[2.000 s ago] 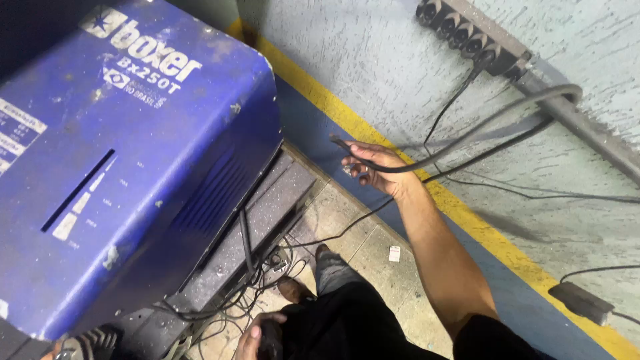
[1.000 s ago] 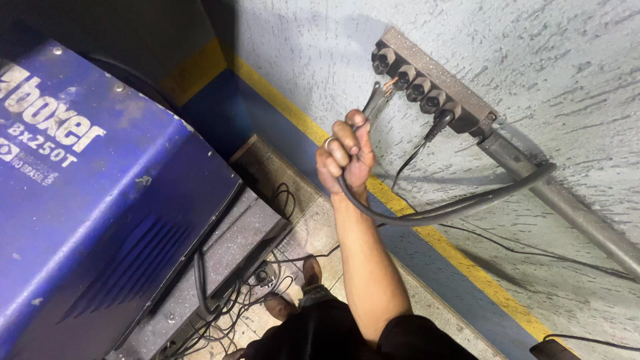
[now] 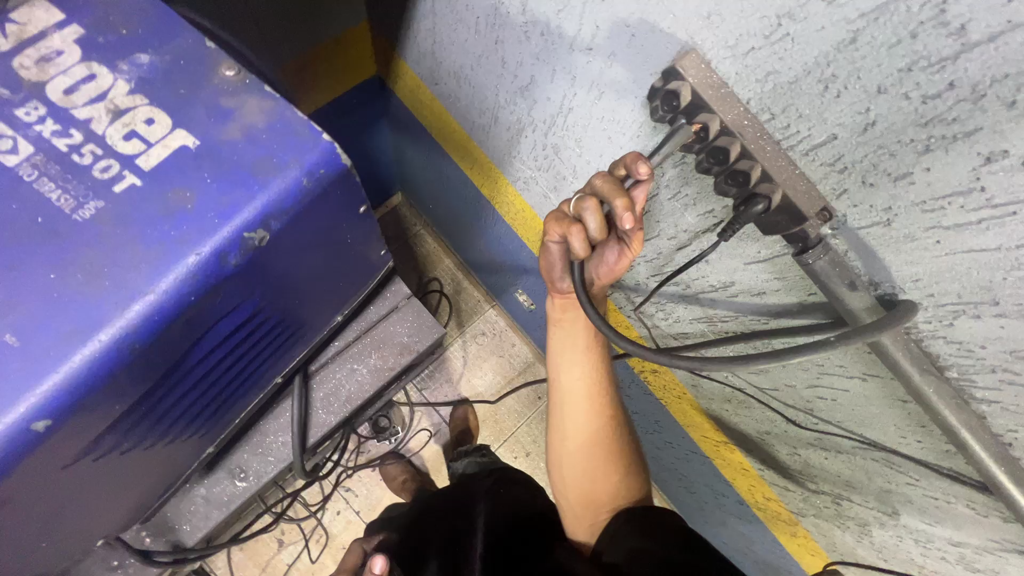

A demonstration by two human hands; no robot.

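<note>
My right hand (image 3: 596,228) grips a thick black power cable (image 3: 704,360) near its end. The cable's stripped end (image 3: 680,138), with bare copper, is at one of the upper sockets of a wall-mounted outlet strip (image 3: 752,144); I cannot tell whether it is inserted. The cable loops around the metal conduit (image 3: 912,368) below the strip. A black plug (image 3: 748,212) sits in the strip's lowest socket. Only some fingers of my left hand (image 3: 364,558) show at the bottom edge, and what they hold is hidden.
A blue Boxer welding machine (image 3: 200,240) stands at the left on a grey metal base (image 3: 376,344). Tangled black cables (image 3: 320,472) lie on the tiled floor beside it. The textured wall (image 3: 544,96), with a yellow stripe (image 3: 480,160), runs along the right.
My right hand has moved with the cable up to the outlet strip, its end now at the sockets. My left hand, low in the first frame, shows only partly now. The view has shifted.
</note>
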